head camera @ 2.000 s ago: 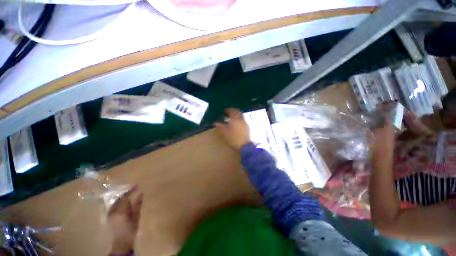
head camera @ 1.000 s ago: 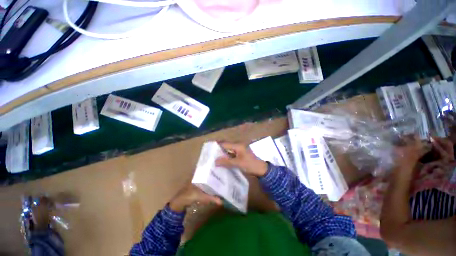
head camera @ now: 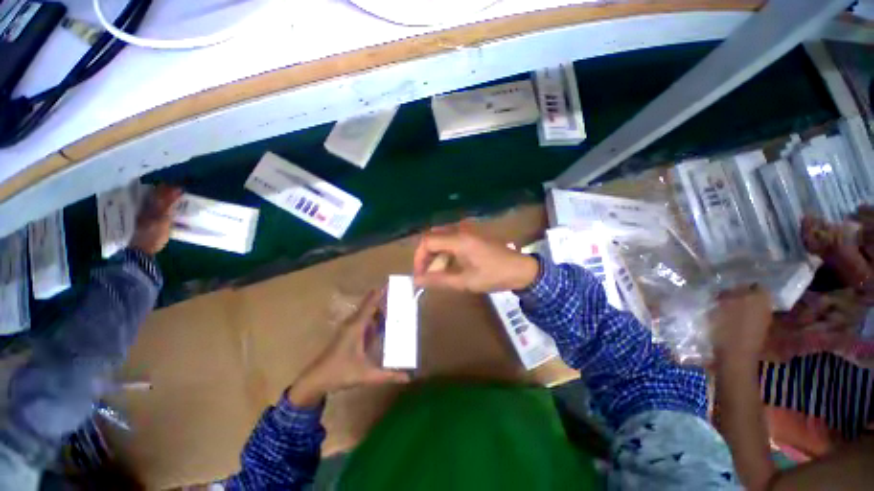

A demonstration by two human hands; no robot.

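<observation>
A white retail box (head camera: 401, 326) stands in front of me with a narrow, plain side towards the camera. My left hand (head camera: 347, 357) grips it from the left and below. My right hand (head camera: 468, 261) is at its upper right corner, fingers bent together. A thin pale piece shows just below the fingertips; whether they pinch it or a flap is too blurred to tell. More printed white boxes (head camera: 525, 331) lie by my right forearm, partly hidden by my sleeve. The cardboard sheet (head camera: 287, 297) lies under my hands.
A green belt (head camera: 422, 182) with spaced white boxes runs beyond the cardboard under a wood-edged shelf (head camera: 383, 59). A grey brace (head camera: 709, 86) slants at right. Clear film (head camera: 676, 278) and bagged boxes (head camera: 757, 197) lie right, by another person's hands. Another person's hand (head camera: 156, 219) touches belt boxes at left.
The box in my left hand has turned from its printed face to its narrow side. My right hand has moved up to its top corner. The neighbour's arm at left has reached to the belt.
</observation>
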